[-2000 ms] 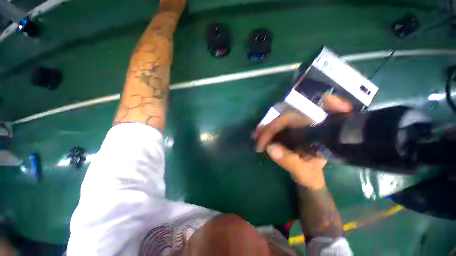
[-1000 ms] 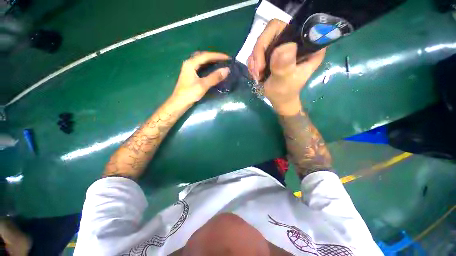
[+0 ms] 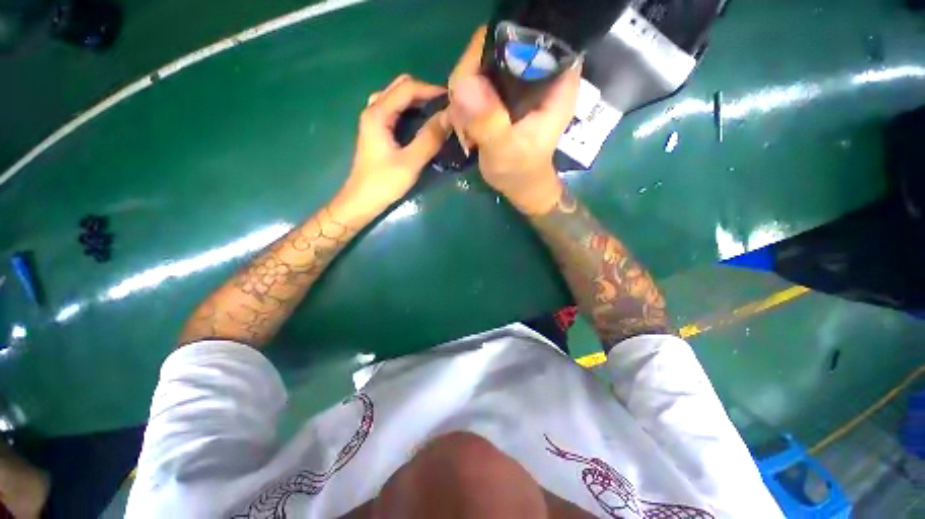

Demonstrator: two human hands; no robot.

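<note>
My left hand [image 3: 394, 140] grips a small black round unit [image 3: 426, 127] on the green bench; the fingers cover much of it. My right hand [image 3: 512, 137] is closed around a thick black electric screwdriver [image 3: 538, 86] with a blue-and-white round badge. The tool's lower end is over the unit, touching my left fingertips; its bit is hidden by my fingers. A white-silver screw feeder [image 3: 659, 61] stands just right of and behind the tool, partly covered by it.
A black unit [image 3: 87, 22] stands at the far upper left, beyond the white line [image 3: 203, 53]. Small black parts [image 3: 95, 238] and a slim blue object [image 3: 26, 278] lie left. A thin dark rod [image 3: 718, 117] lies right. A blue stool [image 3: 806, 482] stands lower right.
My left hand came back from far ahead and now holds a unit. My right hand moved left from the feeder, bringing the screwdriver over the unit.
</note>
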